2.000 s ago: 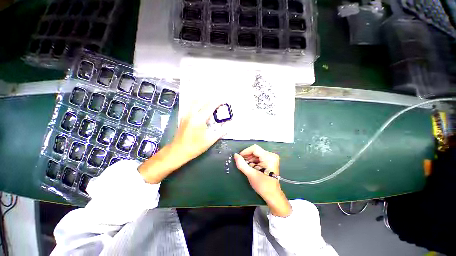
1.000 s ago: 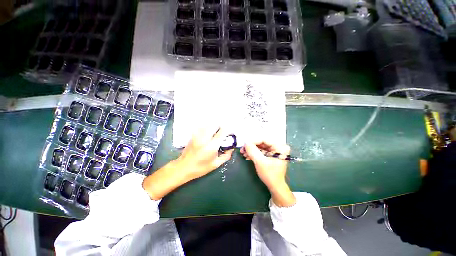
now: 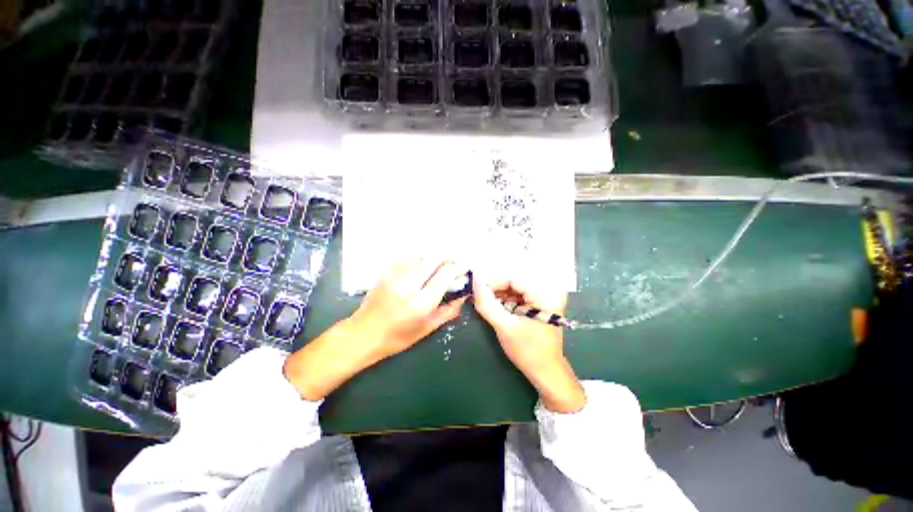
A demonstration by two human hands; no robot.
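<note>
My left hand (image 3: 405, 304) is bare and holds a small black housing frame (image 3: 458, 290) between its fingertips, at the front edge of the white work sheet (image 3: 400, 200). The fingers cover much of the frame. My right hand (image 3: 523, 318) is closed on a slim pick-up pen (image 3: 538, 314) with dark and light bands. Its fingertips touch or nearly touch the frame; the pen's tip is hidden. A clear hose (image 3: 706, 282) runs from the pen off to the right. Tiny dark parts (image 3: 512, 203) lie scattered on the sheet's right half.
A tilted clear blister tray (image 3: 190, 262) lies at left. Stacked trays (image 3: 469, 88) stand ahead on a white board (image 3: 285, 120), and a darker stack (image 3: 135, 75) at far left. Bright specks (image 3: 626, 287) lie on the green mat (image 3: 761, 320). A plastic bag (image 3: 709, 45) is upper right.
Since two seconds ago, my left hand has brought the frame down to the sheet's front edge and tilted it. My right hand with the pen has moved up from the mat to meet it.
</note>
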